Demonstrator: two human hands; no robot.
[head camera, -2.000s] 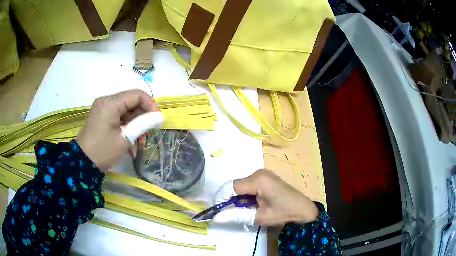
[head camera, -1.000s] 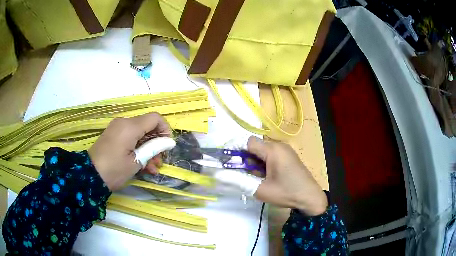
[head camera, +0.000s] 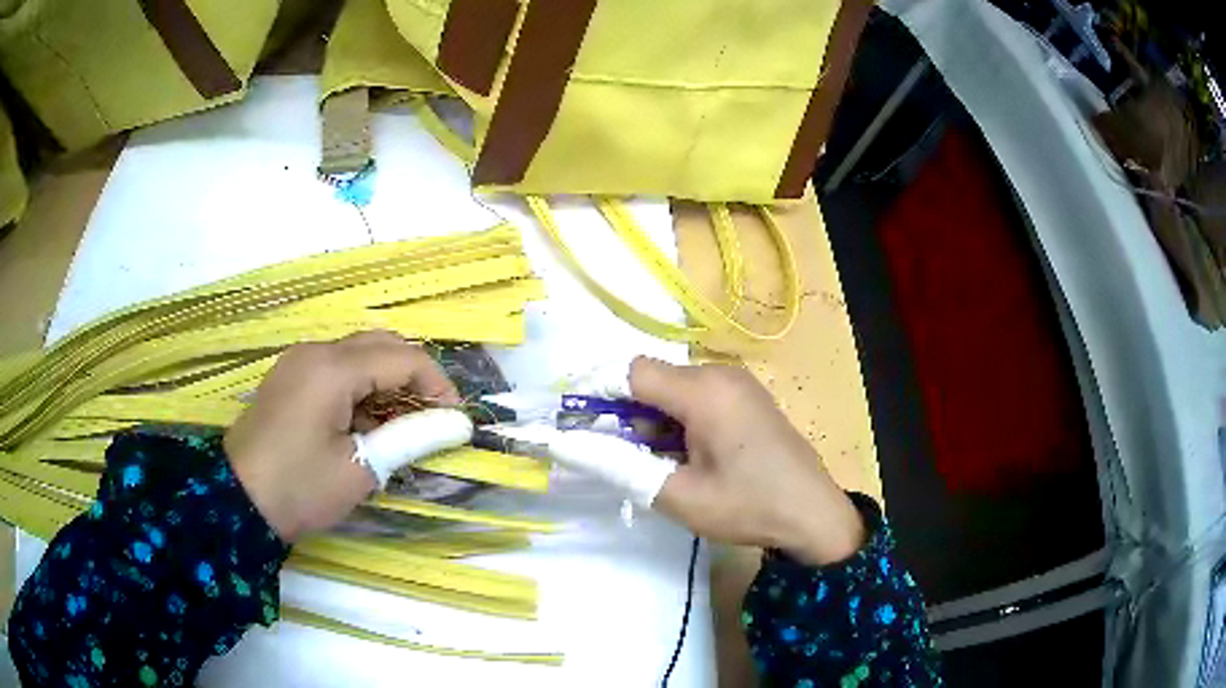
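Note:
My left hand (head camera: 336, 430), with a white wrap on the thumb, pinches a tuft of brownish thread ends (head camera: 403, 402) and a yellow strap (head camera: 491, 466) beside it. My right hand (head camera: 726, 450), also wrapped in white, holds purple-handled thread snips (head camera: 625, 419). The blades point left, close to my left thumb and fingertips; whether they touch the threads is unclear. The round container (head camera: 473, 366) is mostly hidden under the hands and straps. A thick strap bundle (head camera: 269, 303) lies behind my left hand, and more yellow strips (head camera: 417, 575) lie in front.
Large yellow bag bodies (head camera: 659, 101) with brown bands stand at the back. Thin strap loops (head camera: 645, 276) hang onto the table. A khaki webbing tab (head camera: 346, 131) lies on the white sheet (head camera: 202, 202). A dark area with a red item (head camera: 982, 323) is at the right.
The snips have risen from the front strips and now sit near my left fingertips. My left hand has moved down and right from the strap bundle to over the container. The view has shifted slightly.

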